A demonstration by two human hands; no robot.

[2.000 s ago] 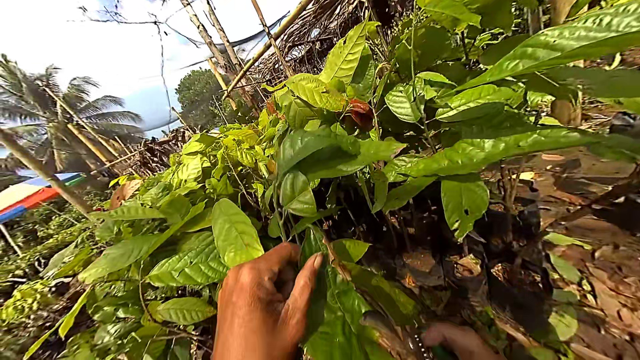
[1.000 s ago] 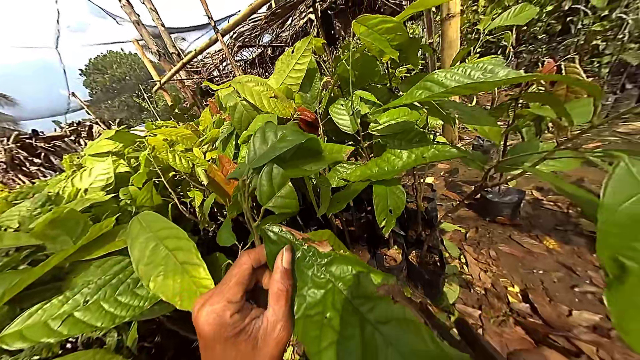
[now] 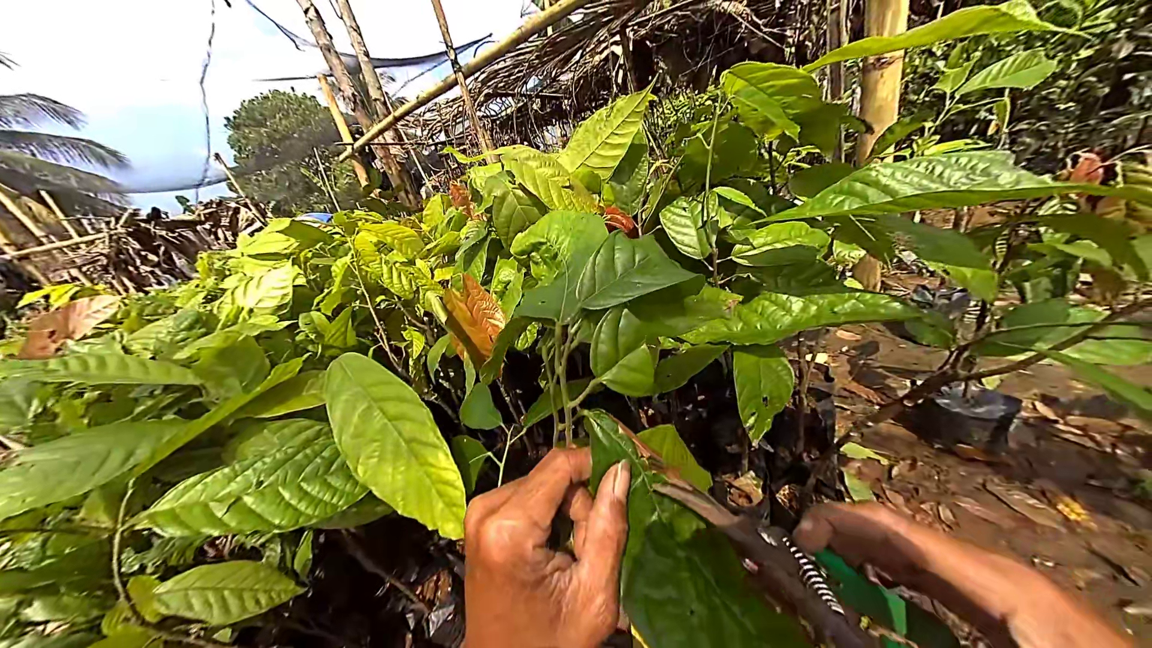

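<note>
My left hand (image 3: pixel 549 549) is at the lower middle, thumb and fingers pinched on a thin green plant stem (image 3: pixel 562 387) of a leafy seedling. A large dark green leaf (image 3: pixel 684 567) hangs right beside my thumb. At the lower right, my right hand (image 3: pixel 918 549) is closed around a tool with a metal coil spring (image 3: pixel 810 571) and green handle (image 3: pixel 864 589), apparently pruning shears. A brown woody stem (image 3: pixel 720 517) runs between the hands, next to the spring. The shears' blades are hidden or blend in with the stem and leaf.
Dense leafy seedlings (image 3: pixel 387 432) spread left and ahead. On the right, a black plastic grow bag (image 3: pixel 967 414) holds a plant on soil with dry leaves. A bamboo post (image 3: pixel 880 99) stands behind, and a slanted bamboo pole (image 3: pixel 468 67) crosses before dry thatch.
My right hand, out of view one second ago, has come in at the lower right with the spring-handled tool. My left hand stays at the stem. The view has turned rightward since two seconds ago.
</note>
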